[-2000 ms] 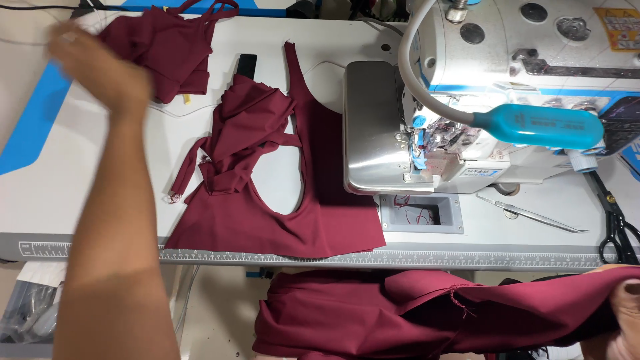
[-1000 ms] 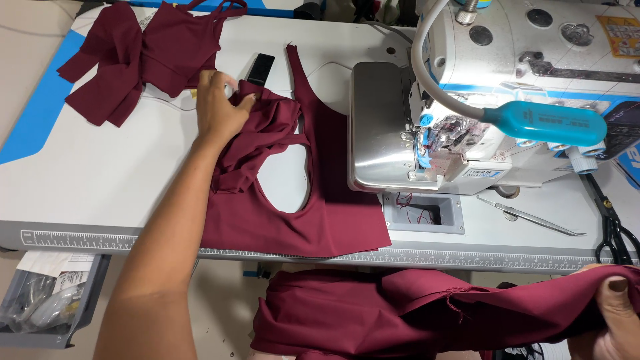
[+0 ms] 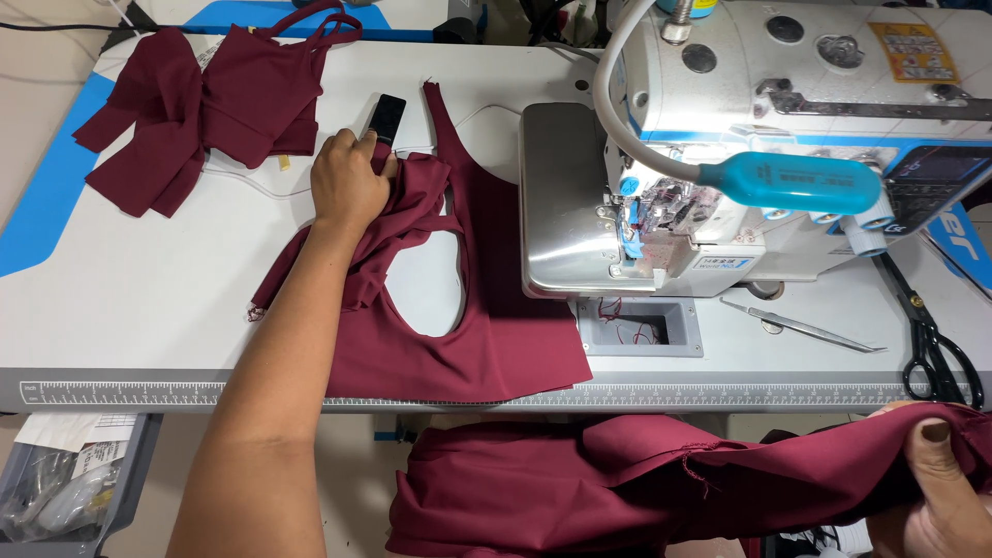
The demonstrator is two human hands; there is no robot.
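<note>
My left hand (image 3: 353, 174) reaches over the sewing table and grips the top edge of a bunched maroon fabric piece (image 3: 415, 182), beside a black flat device (image 3: 387, 118). That piece lies against a maroon garment panel (image 3: 504, 341) spread flat, with a curved opening. At the lower right, my right hand (image 3: 938, 480) pinches the end of another maroon garment (image 3: 535, 480), its thumb on top; the cloth hangs in front of the table edge and shows loose seam threads. A strappy maroon garment (image 3: 256, 101) lies at the upper left.
An overlock sewing machine (image 3: 744, 70) with a turquoise lamp (image 3: 798, 182) fills the right. Tweezers (image 3: 806, 325) and black-handled scissors (image 3: 926, 333) lie beside it. A recessed thread bin (image 3: 682, 329) is under its front; a ruler strip (image 3: 116, 394) edges the table. A drawer (image 3: 128, 480) holds plastic bags.
My left hand has moved from the strappy garment at the upper left to the bunched piece and now grips it. The strappy garment lies more spread out. My right hand keeps its hold.
</note>
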